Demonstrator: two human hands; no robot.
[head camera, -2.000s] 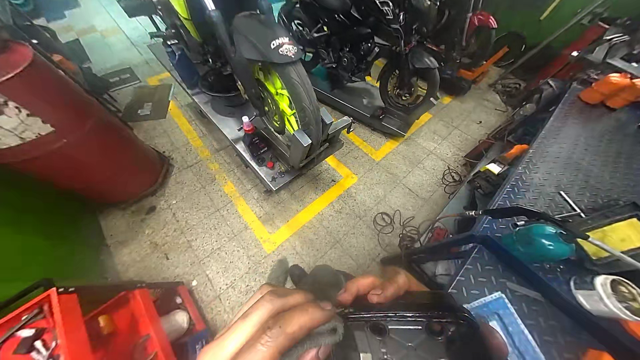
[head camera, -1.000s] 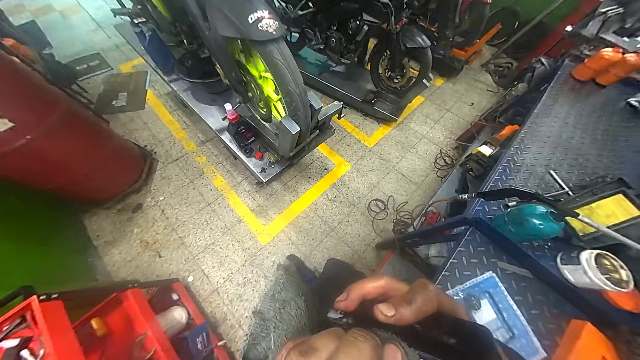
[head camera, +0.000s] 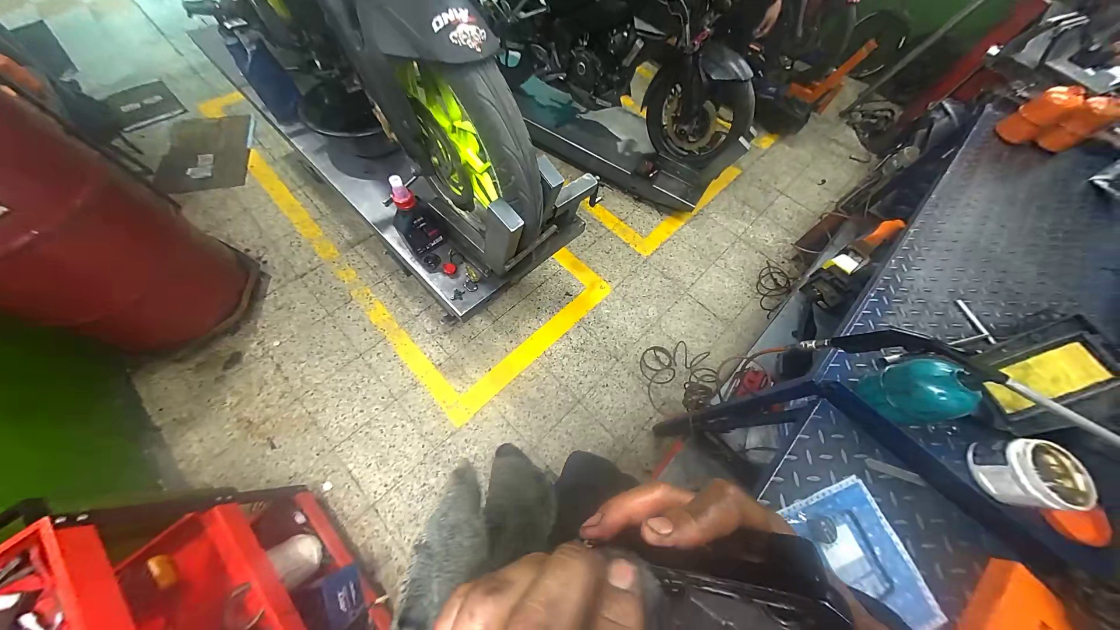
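Note:
At the bottom centre, my right hand (head camera: 691, 516) grips a black part (head camera: 744, 591) that looks like plastic or metal, its thumb and forefinger bent over the near corner. My left hand (head camera: 560, 588) lies against the same part's left side, fingers curled, with a grey cloth (head camera: 516, 507) hanging by it. Whether the left fingers grip the part or the cloth is hard to tell. The lower portion of the part is cut off by the frame. Blue-backed packaging (head camera: 862, 551) lies on the diamond-plate bench to the right of the hands.
A red toolbox (head camera: 223, 560) stands lower left, below a red drum (head camera: 114, 236). Ahead, a motorcycle's front wheel (head camera: 472, 131) sits on a lift (head camera: 464, 297) with a bottle. The metal bench (head camera: 989, 227) holds a teal spray gun cup (head camera: 919, 391), an open tub (head camera: 1041, 472) and orange items.
The black part, broadly visible two seconds ago, has turned or dropped lower in my hands. Both hands have shifted lower and to the right, and more of the grey cloth shows.

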